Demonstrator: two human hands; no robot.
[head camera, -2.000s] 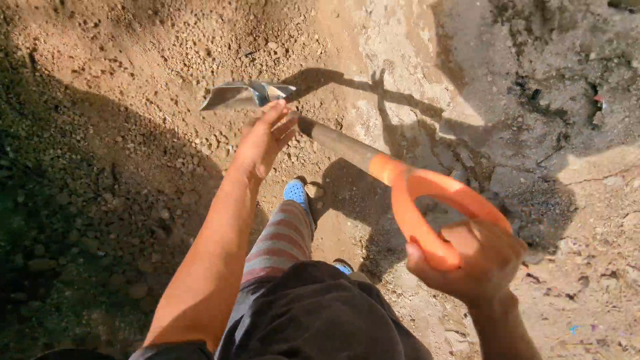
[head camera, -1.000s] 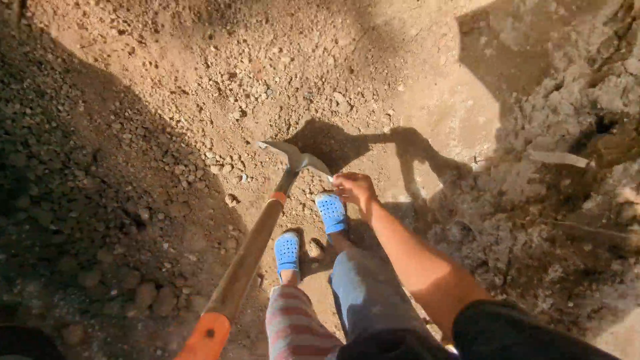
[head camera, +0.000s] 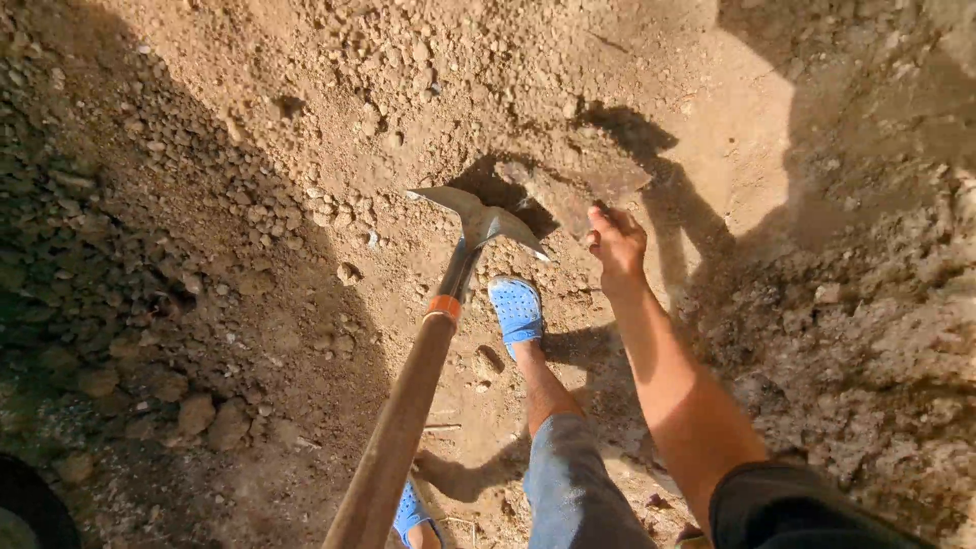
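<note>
My right hand (head camera: 621, 248) is out over the ground, fingers partly curled. A blurred, flat, earth-coloured piece (head camera: 583, 191) lies just beyond its fingertips; whether the hand grips it is unclear. To the left of this hand is the steel blade (head camera: 482, 221) of a shovel, seen nearly edge-on. A metal socket and an orange collar (head camera: 444, 306) join it to a wooden shaft (head camera: 400, 427), which runs out at the bottom edge. My left hand and the shovel's grip are out of view.
My feet wear blue clogs, one (head camera: 516, 309) below the blade and the other (head camera: 410, 509) near the bottom edge. Shaded gravel and stones (head camera: 213, 419) cover the left. A loose stone (head camera: 488, 362) lies beside the nearer clog. Rough, crusted earth (head camera: 862, 358) is on the right.
My right hand has left the shovel's orange D-grip and reached forward over the ground. My left hand, earlier near the blade end, is out of view. The shaft now comes from the lower left.
</note>
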